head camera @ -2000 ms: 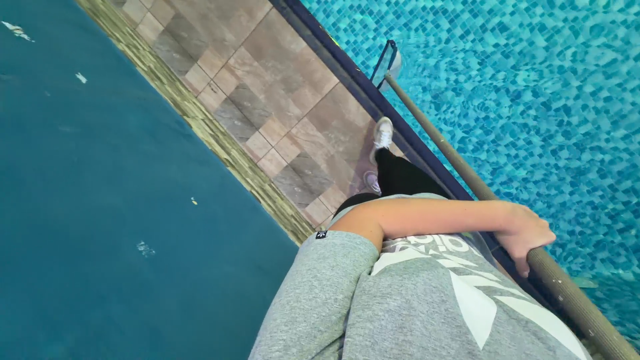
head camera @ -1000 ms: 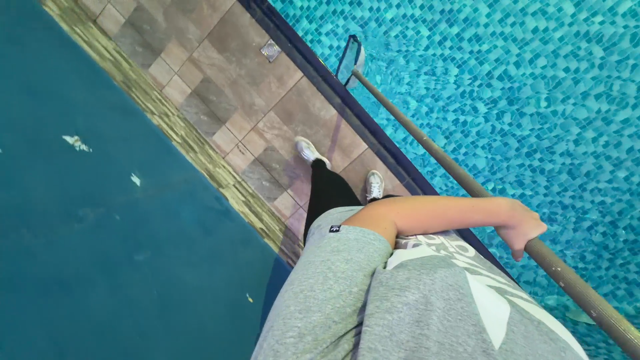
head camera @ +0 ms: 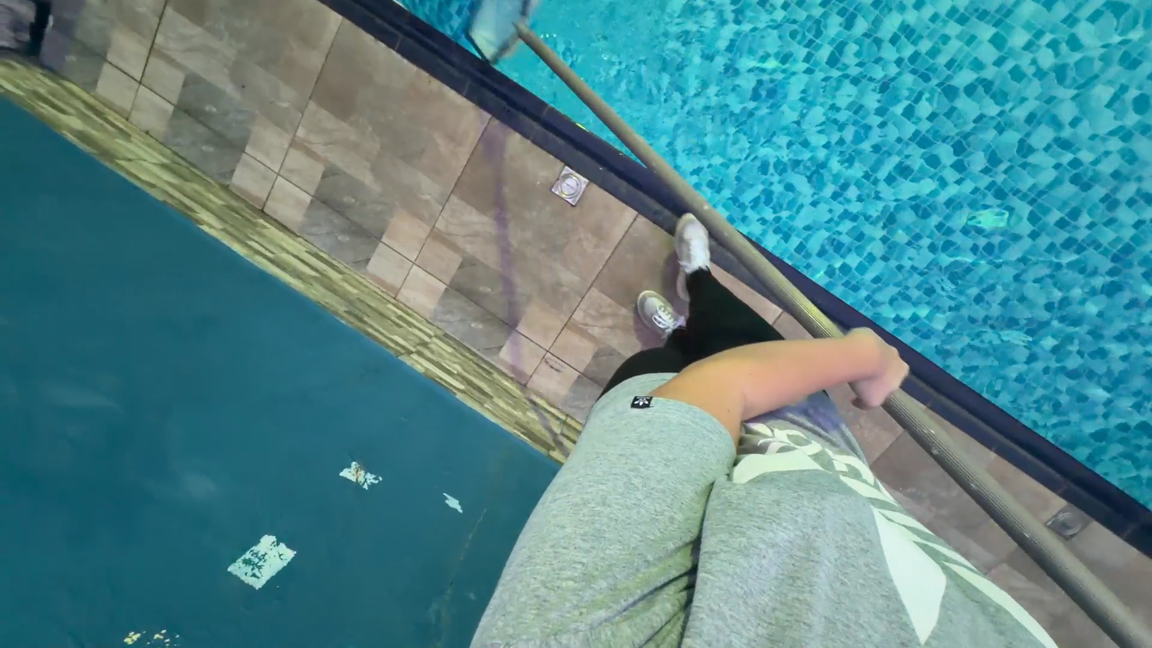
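My left hand (head camera: pixel 879 367) is closed around a long ribbed pole (head camera: pixel 765 265), with my bare forearm reaching across the front of my grey T-shirt. The pole slants from the lower right corner to the top of the view. At its far end a framed pool skimmer head (head camera: pixel 502 25) is partly cut off by the top edge, beside the pool's dark rim. The pole passes over the rim and close by one of my white shoes (head camera: pixel 691 241). My right hand is out of view.
A tiled walkway (head camera: pixel 396 135) with a square floor drain (head camera: pixel 570 185) runs between the pool's dark rim (head camera: pixel 990 418) and a stone-clad strip (head camera: pixel 270 261). Beyond that strip is a blue wall (head camera: pixel 180 360) with pale patches. Pool water (head camera: pixel 900 162) lies on the right.
The pole and its skimmer head have moved from over the water towards the pool's rim, and the pole now crosses it. My left hand keeps its grip. My feet have shifted.
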